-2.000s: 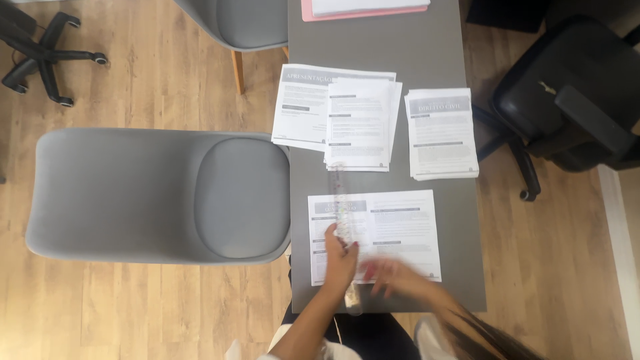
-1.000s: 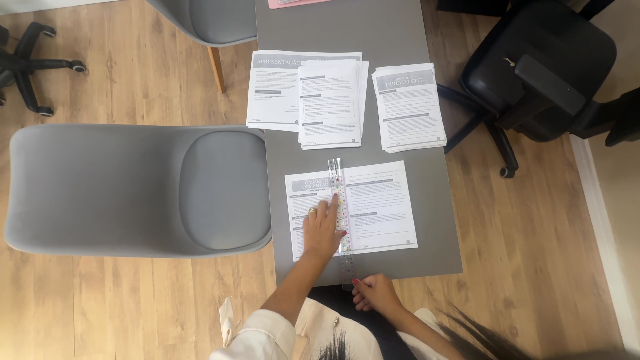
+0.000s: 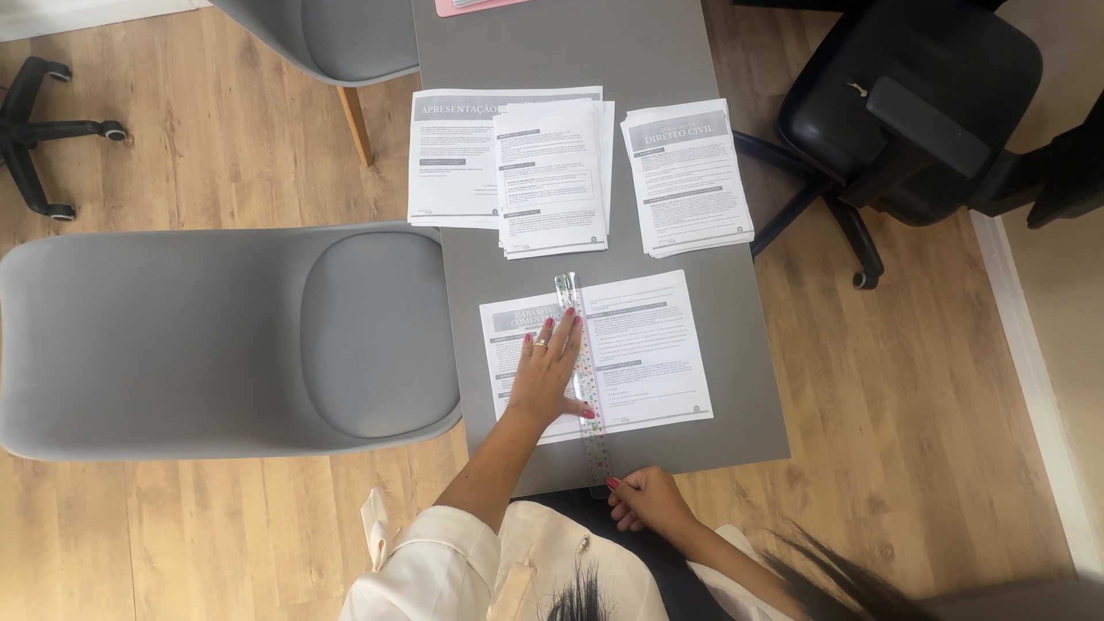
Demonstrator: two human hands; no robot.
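Note:
A clear plastic ruler with small coloured marks lies lengthwise over the middle of a printed sheet near the table's front edge. My left hand rests on the ruler and the sheet's left half, fingers spread and pressing down, a ring on one finger. The ruler's near end reaches past the sheet toward the table edge. There my right hand has its fingers curled, thumb and forefinger at the ruler's end; whether they pinch it cannot be told. Further back lie a stack of narrow printed sheets, partly over a wider printed sheet.
Another stack of printed pages lies at the right edge of the grey table. A pink folder is at the far end. A grey chair abuts the left side; a black wheeled chair stands at the right.
Two seconds ago the right hand was blurred over the sheet's lower part; it is now at the ruler's near end. The left hand has spread flat over the ruler and sheet.

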